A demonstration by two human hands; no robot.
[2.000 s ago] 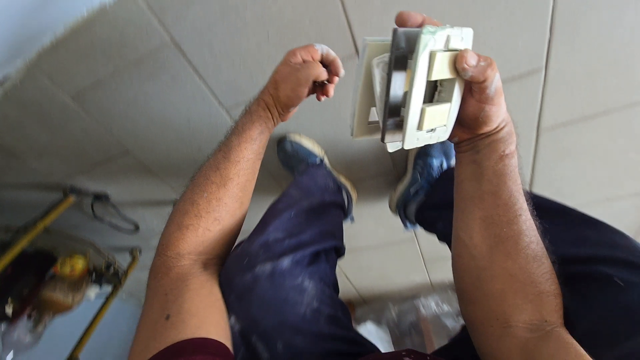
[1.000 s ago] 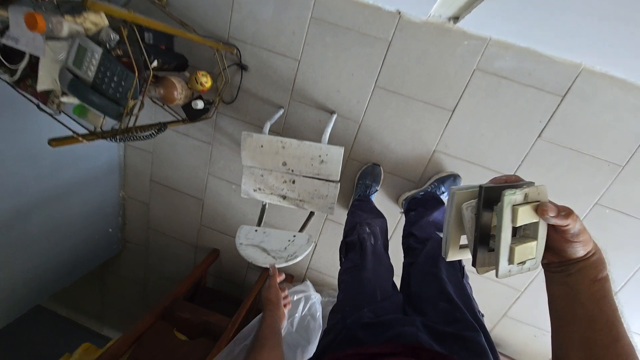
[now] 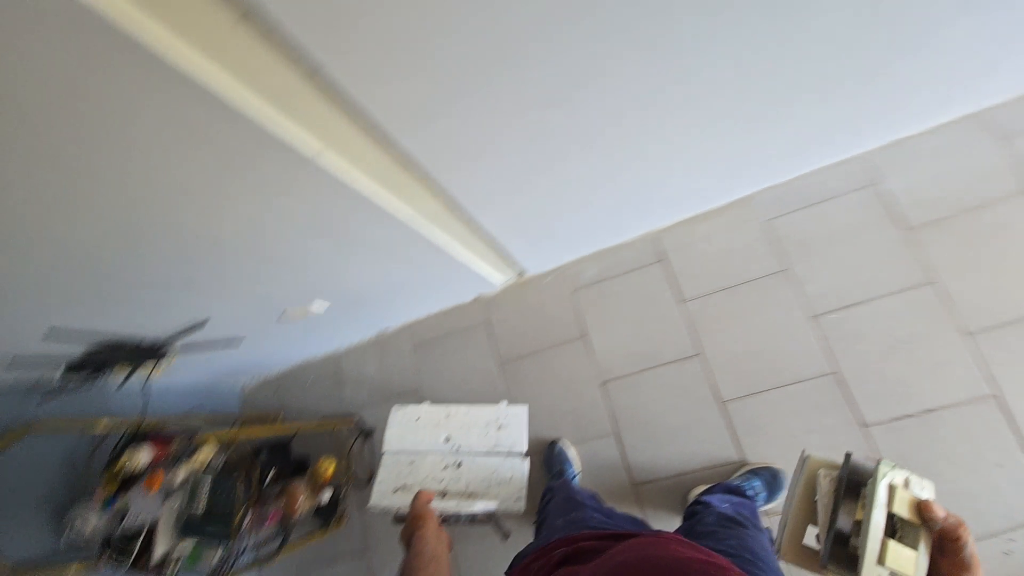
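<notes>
My right hand grips a stack of electrical switch plates at the lower right; cream rocker switches face the thumb, and a dark plate sits between lighter ones. Most of the fingers are hidden behind the stack. At the bottom, my left hand is over the near edge of a white, paint-speckled folding chair, fingers pointing forward. Whether it grips the chair cannot be told.
A yellow-framed rack full of blurred items stands at the lower left, with a dark fan-like object beyond it. Pale walls meet the tiled floor. My blue shoes are beside the chair.
The view has swung up toward the walls. Two seconds ago my left hand was raised near the switch plates; now it is over the chair. The switch plates have stayed in my right hand.
</notes>
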